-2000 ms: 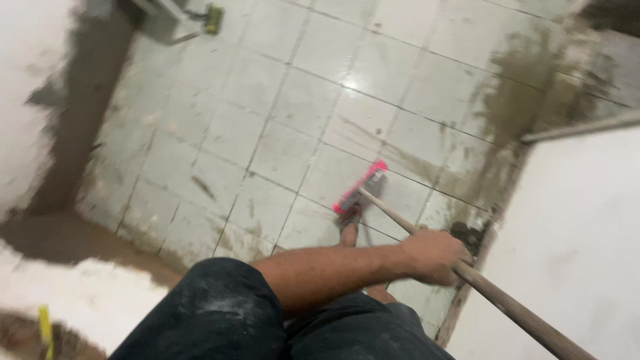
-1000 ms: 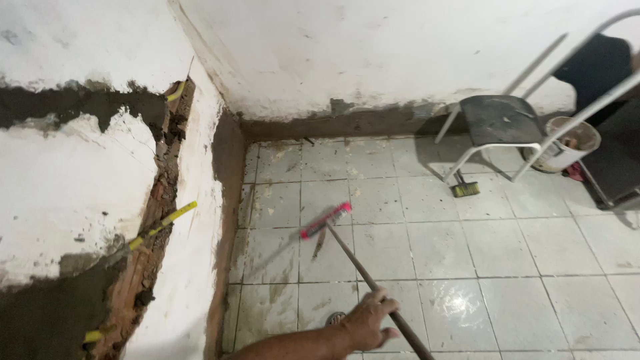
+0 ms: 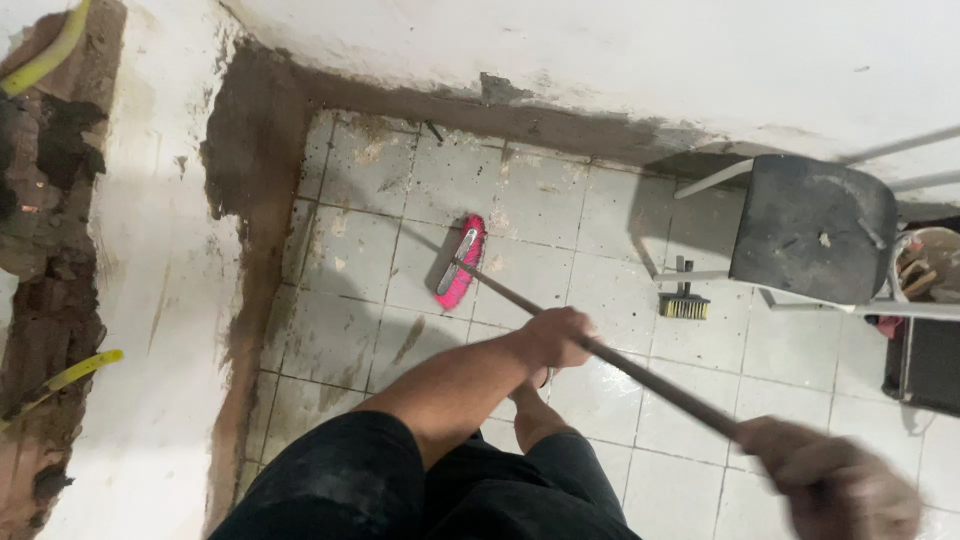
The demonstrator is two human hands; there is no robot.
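A push broom with pink bristles (image 3: 462, 262) rests on the grey-white floor tiles (image 3: 525, 281), its long handle slanting down to the right. My left hand (image 3: 561, 337) is closed around the middle of that handle, with the forearm passing above my knee. Further up the handle, at the lower right, my right hand (image 3: 829, 476) grips it and looks blurred. Bits of debris and a small dark stick (image 3: 434, 131) lie on the tiles beyond the broom head.
A chair with a dark seat (image 3: 814, 229) stands at the right, beside a small brush with yellow bristles (image 3: 684, 306). Behind it are a bucket with debris (image 3: 930, 262) and a black case-like object (image 3: 926, 367). Yellow conduit (image 3: 82, 367) protrudes from the broken wall at left.
My left hand, its fingers spread at the handle a second ago, is now closed around it. My right hand has come into view. The broom head has turned to a steeper angle. The view has shifted.
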